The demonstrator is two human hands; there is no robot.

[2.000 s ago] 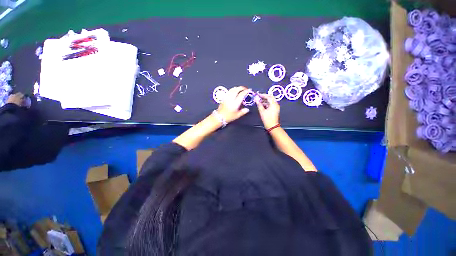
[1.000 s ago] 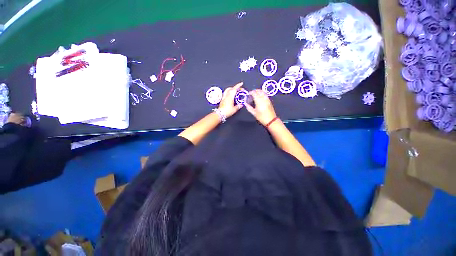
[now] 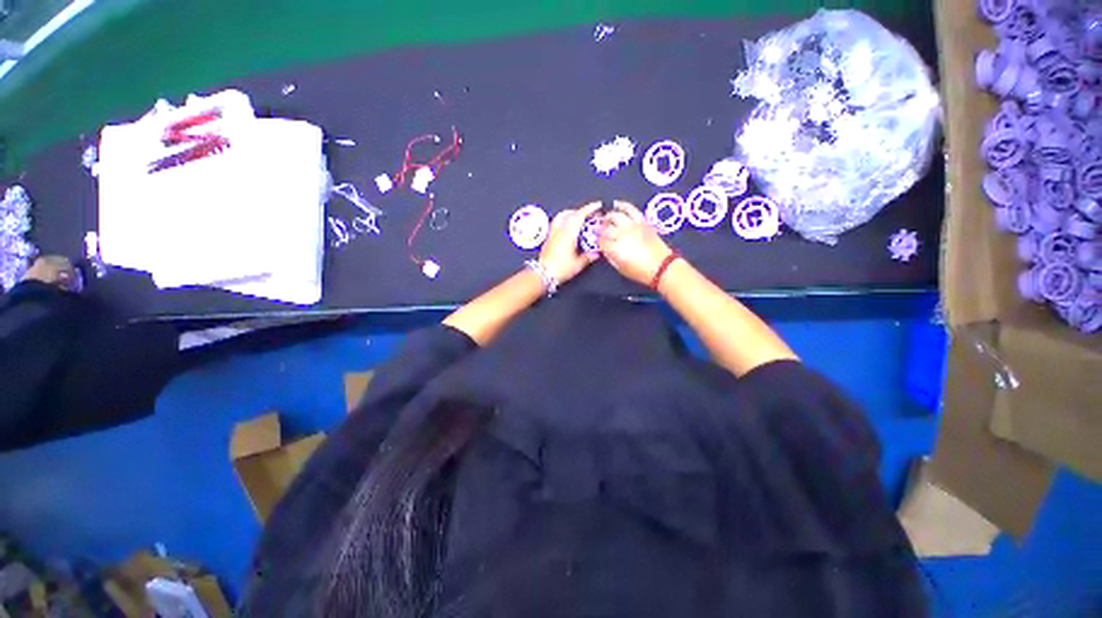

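Observation:
My left hand (image 3: 564, 248) holds a small round lilac housing (image 3: 592, 232) from its left side, near the mat's front edge. My right hand (image 3: 633, 246) is on the housing's right side, with its fingers over it and covering part of it. A whitish round housing (image 3: 528, 227) lies on the mat left of my hands. Several open ring housings (image 3: 707, 207) lie to the right, some touching. A white star-shaped insert (image 3: 613, 153) lies behind my hands.
A clear bag (image 3: 834, 133) of inserts stands right, beside a cardboard box (image 3: 961, 181) heaped with lilac housings. Red wire leads (image 3: 421, 223) with white plugs lie left of centre. White foam sheets (image 3: 218, 205) carry dark red wires. Another person's hand (image 3: 51, 270) is at far left.
The view has shifted. My right hand has turned inward, its fingers now over the housing between my hands. My left hand still holds the housing.

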